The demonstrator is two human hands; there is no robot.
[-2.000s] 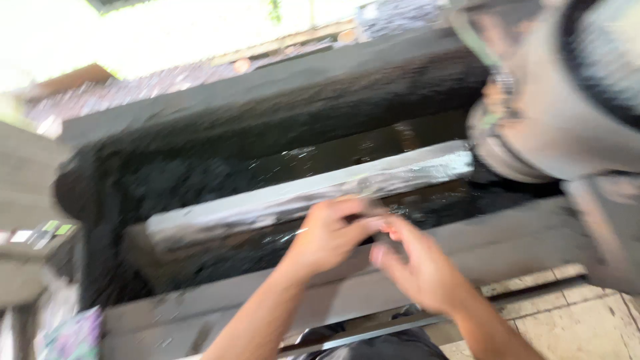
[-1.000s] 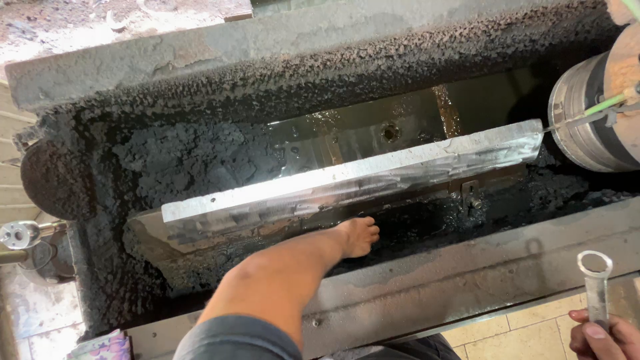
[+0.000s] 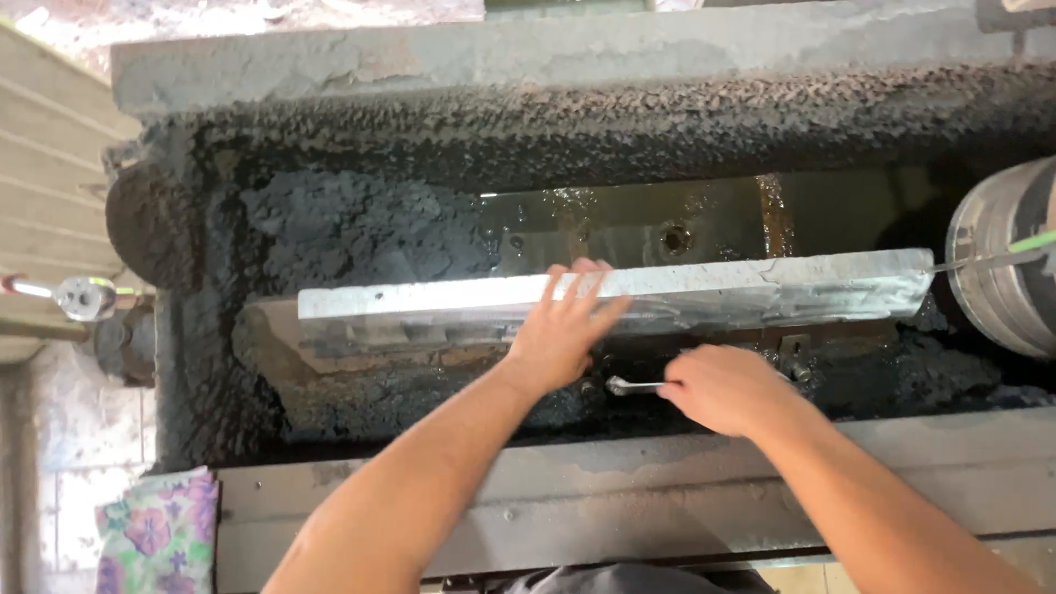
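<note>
A long pale metal bar (image 3: 685, 285) lies lengthwise inside a grimy machine trough. My left hand (image 3: 569, 326) rests on the bar near its middle, fingers spread over its top face. My right hand (image 3: 726, 388) is closed around a wrench (image 3: 635, 385), whose visible head points left at a bolt just below the bar; how it seats there is too dark to tell. A small metal bracket (image 3: 794, 351) with a bolt stands to the right of the right hand, along the bar's near side.
Dark wet sludge (image 3: 363, 223) fills the trough's left part. A large round machine head (image 3: 1011, 256) borders the bar's right end. The trough's near metal rim (image 3: 594, 495) crosses in front of me. A floral cloth (image 3: 157, 532) hangs at lower left.
My right hand has moved left from the lower right into the trough with the wrench. My left hand has moved from beside the bar onto it.
</note>
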